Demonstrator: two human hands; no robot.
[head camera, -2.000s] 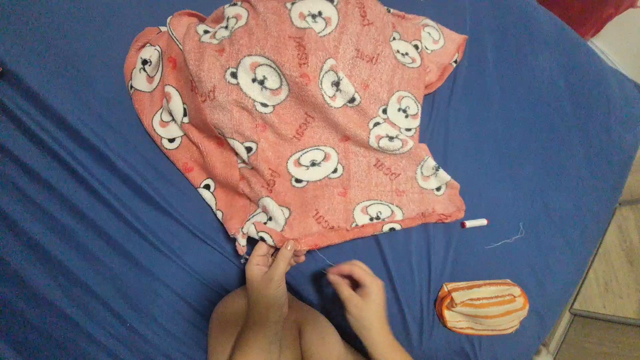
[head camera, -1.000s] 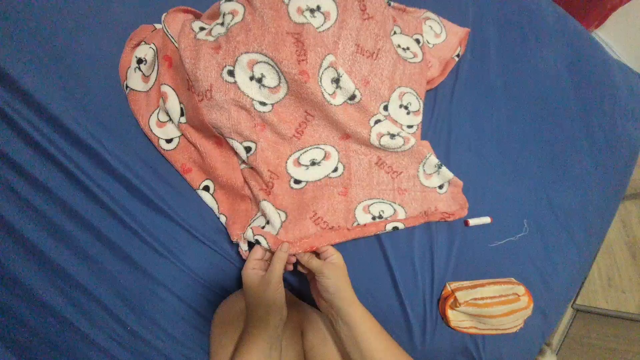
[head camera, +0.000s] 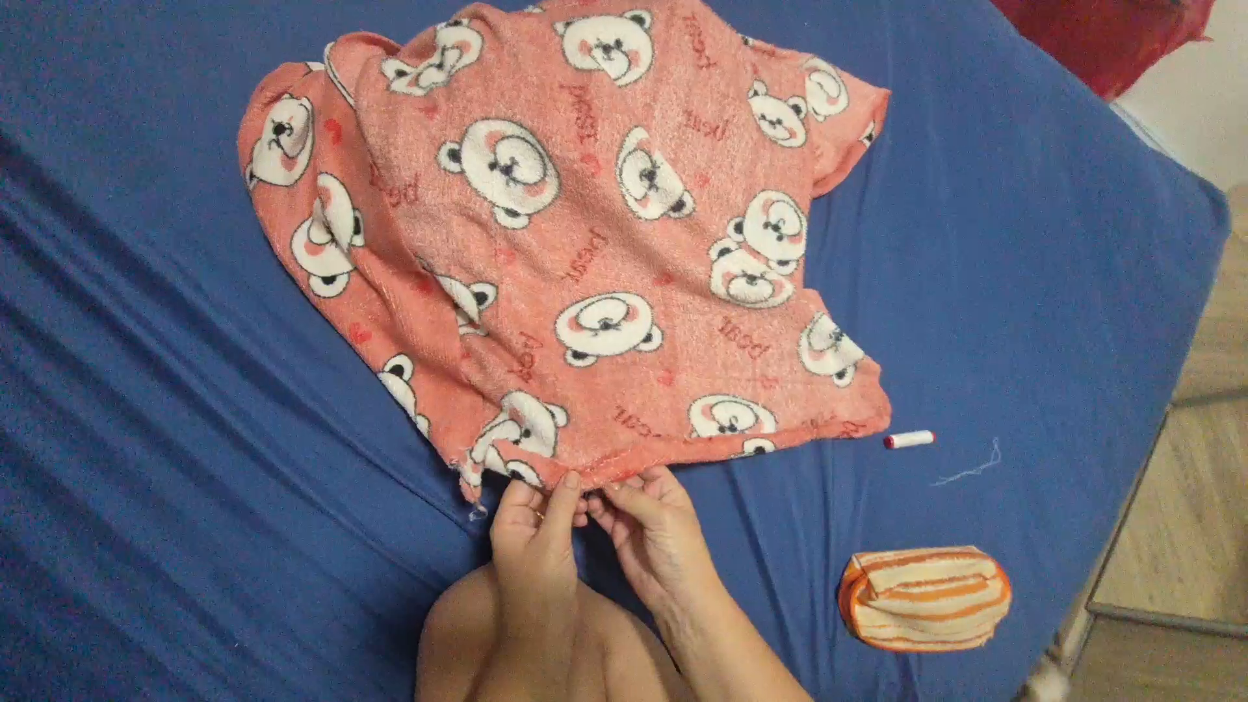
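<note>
A pink fleece cloth (head camera: 604, 244) printed with white bear faces lies spread over a blue bed sheet (head camera: 975, 292). My left hand (head camera: 536, 517) pinches its near edge between thumb and fingers, a ring on one finger. Right beside it, my right hand (head camera: 648, 517) has its thumb and fingers at the same folded edge. Whether a needle is between those fingertips cannot be told. A white spool of thread (head camera: 910, 440) with red ends lies off the cloth's right corner. Near the spool is a loose piece of pale thread (head camera: 975, 468).
An orange and cream striped pouch (head camera: 926, 598) rests on the sheet at the lower right. My bare knees are below my hands. A red cloth (head camera: 1116, 39) is at the top right, and the bed's edge runs down the right side beside a wooden surface (head camera: 1189, 517).
Two seconds ago my right hand was apart from the cloth, with a thread stretched towards its edge. It has moved up and left to the edge, next to my left hand, which stays there.
</note>
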